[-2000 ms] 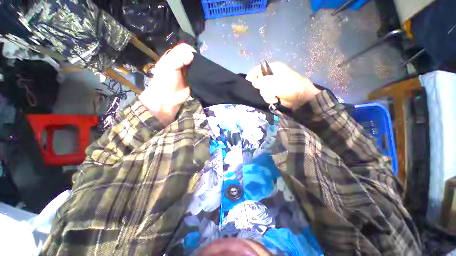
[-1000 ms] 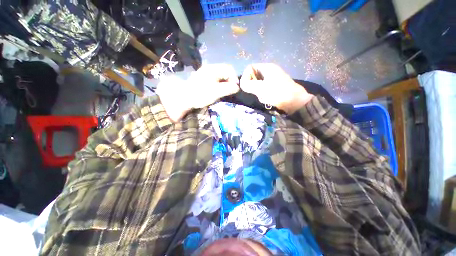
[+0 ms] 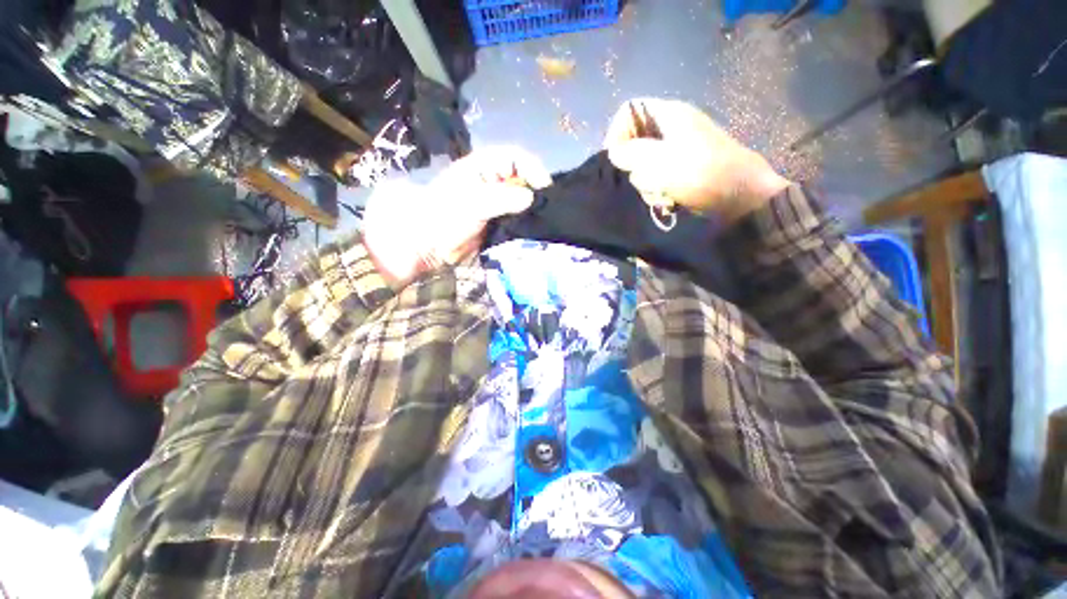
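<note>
A black garment (image 3: 585,211) is stretched between my two hands above the lap. My left hand (image 3: 462,205) is closed on its edge at picture left, fingertips near the cloth's upper corner. My right hand (image 3: 685,152) is at picture right, a little higher, and grips the other end of the cloth's edge. Small dark thread snips (image 3: 640,118) show above the fingers of my right hand. A thin pale cord (image 3: 663,215) dangles under that hand. Both hands are overexposed, so finger detail is hard to see.
A red stool (image 3: 152,293) stands at left. Blue crates are at the top (image 3: 544,19) and at right (image 3: 892,272). A patterned cloth pile (image 3: 176,82) and black bags lie at upper left. A wooden frame (image 3: 936,205) stands at right. Scraps litter the grey floor.
My hands were far apart, came together, and are now apart again, with my right hand moved up and right. The cloth between them shows again, and the snips are visible again.
</note>
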